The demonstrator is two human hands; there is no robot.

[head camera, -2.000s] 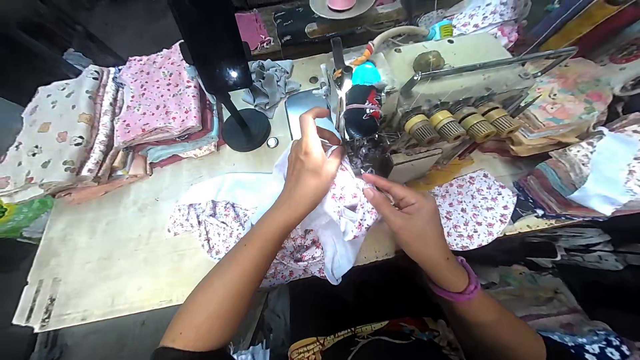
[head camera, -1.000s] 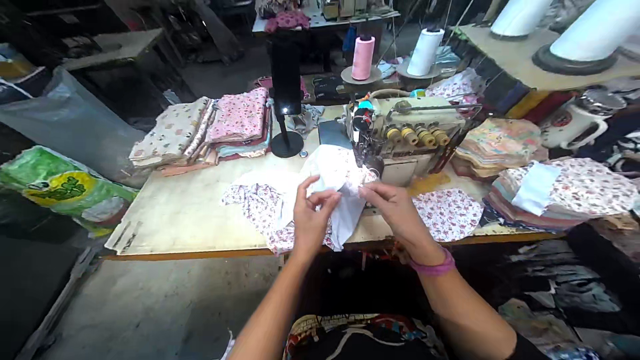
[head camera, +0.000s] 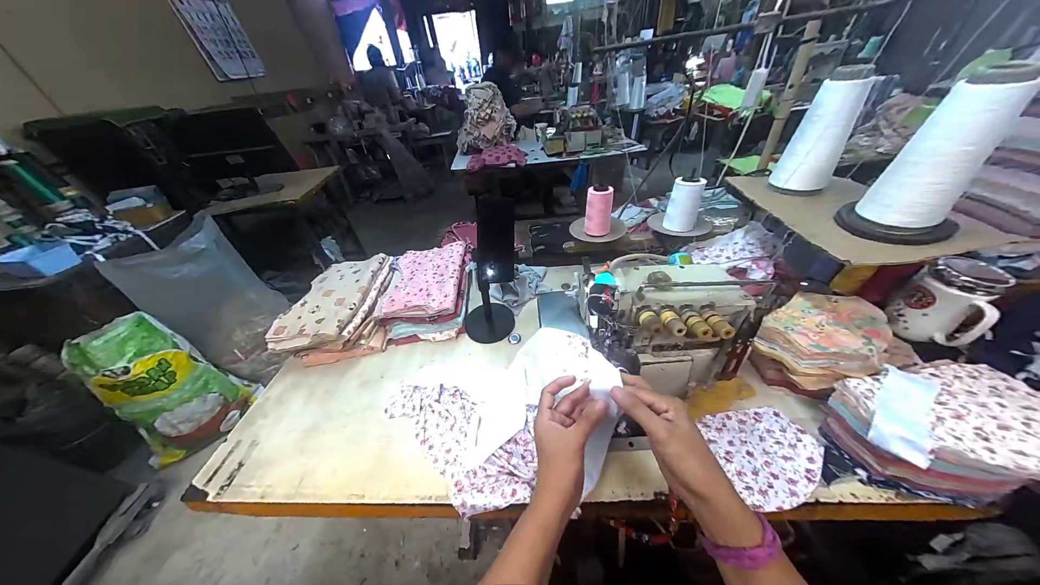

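White fabric with a small floral print (head camera: pixel 487 479) lies bunched on the table, part of it raised in front of an overlock sewing machine (head camera: pixel 691 296). My left hand (head camera: pixel 569 422), fingers curled, holds the plain white part of this fabric (head camera: pixel 561 357). The thumb and fingertips of my right hand (head camera: pixel 662 418) pinch the same fabric at its right edge, close to the machine's head. A purple band circles my right wrist. A rounded floral piece (head camera: pixel 764 457) lies flat to the right of my right hand. The needle area is hidden.
Folded fabric stacks (head camera: pixel 422 284) and a black stand (head camera: pixel 489 321) are at the table's back left. More stacks (head camera: pixel 934 422) and a lidded mug (head camera: pixel 946 301) stand right. Thread cones (head camera: pixel 946 154) rise on a board behind. People (head camera: pixel 382 81) are in the background.
The view has tilted up and shows more of the room. Two seconds ago my left hand was raised at the machine's head; now it is lower. Both hands stay at the white fabric.
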